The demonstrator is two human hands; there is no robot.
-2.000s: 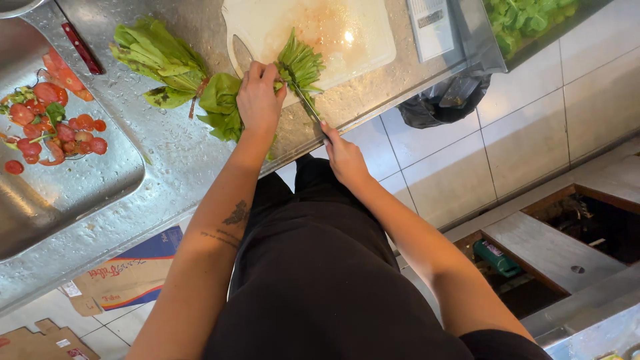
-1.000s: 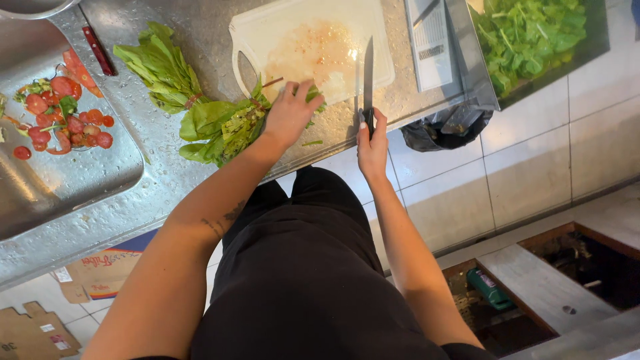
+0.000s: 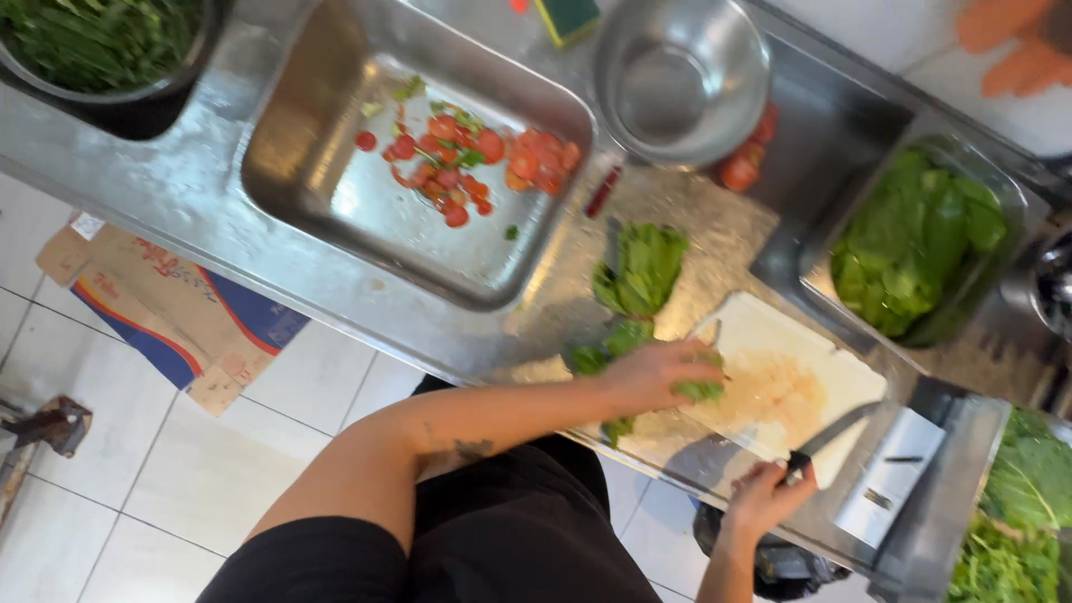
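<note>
My left hand [image 3: 662, 374] is closed around a small bunch of leafy greens [image 3: 699, 389] at the left edge of the white cutting board [image 3: 754, 335]. In my right hand [image 3: 769, 496] is the black handle of a kitchen knife [image 3: 837, 429]; its blade lies over the board's right part, pointing away from me. Wet, reddish bits [image 3: 775, 389] stain the board's middle. Another bunch of greens [image 3: 641, 268] rests on the counter beyond my left hand, and more leaves show around my wrist.
Cut tomatoes [image 3: 452, 167] lie in the steel sink [image 3: 293, 193]. A red-handled knife [image 3: 603, 191], a steel bowl [image 3: 682, 79] and a container of leaves [image 3: 921, 243] stand beyond. A digital scale [image 3: 889, 477] is right of the board. A black bin bag [image 3: 787, 569] hangs below the counter edge.
The view has swung widely toward the sink. Two seconds ago the knife was at the greens under my left hand; now it is apart from them, over the board's right part.
</note>
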